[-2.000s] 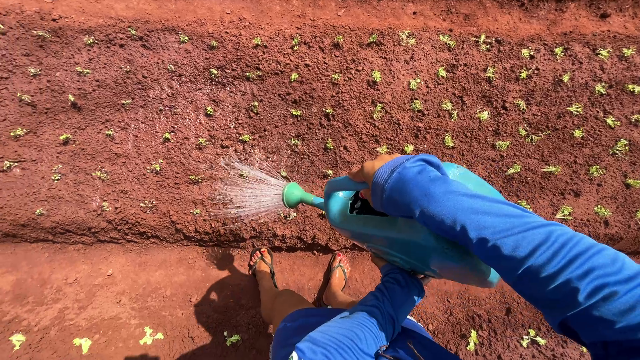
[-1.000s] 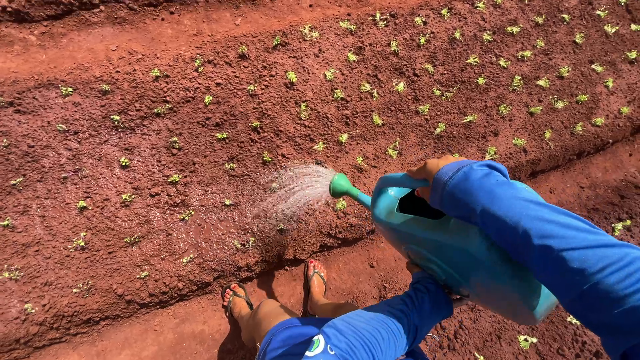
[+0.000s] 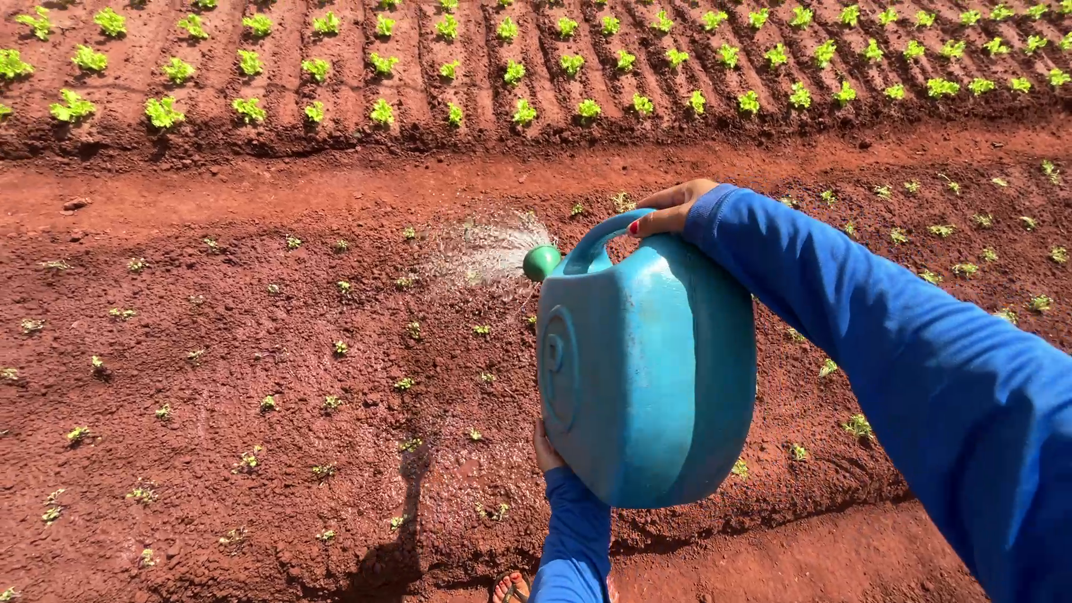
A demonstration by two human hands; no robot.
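Note:
A blue plastic watering can (image 3: 645,368) is held tilted over the soil bed, its base toward me. My right hand (image 3: 674,205) grips its top handle. My left hand (image 3: 546,448) supports the lower left side, and most of its fingers are hidden behind the can. Water (image 3: 486,251) sprays leftward from the green sprinkler head (image 3: 541,262) onto the far part of the bed. Small seedlings (image 3: 340,347) stand in the dark, wet red soil around the spray.
Beyond a bare dirt path (image 3: 251,197) lies another bed with rows of bright green lettuce seedlings (image 3: 164,111). A sandalled foot (image 3: 511,588) shows at the bottom edge, beside the near path (image 3: 804,557). A shadow falls on the bed.
The watering can has swung round from pointing left to pointing away from me, and its spray now lands near the bed's far edge. The view has shifted forward, showing the lettuce rows.

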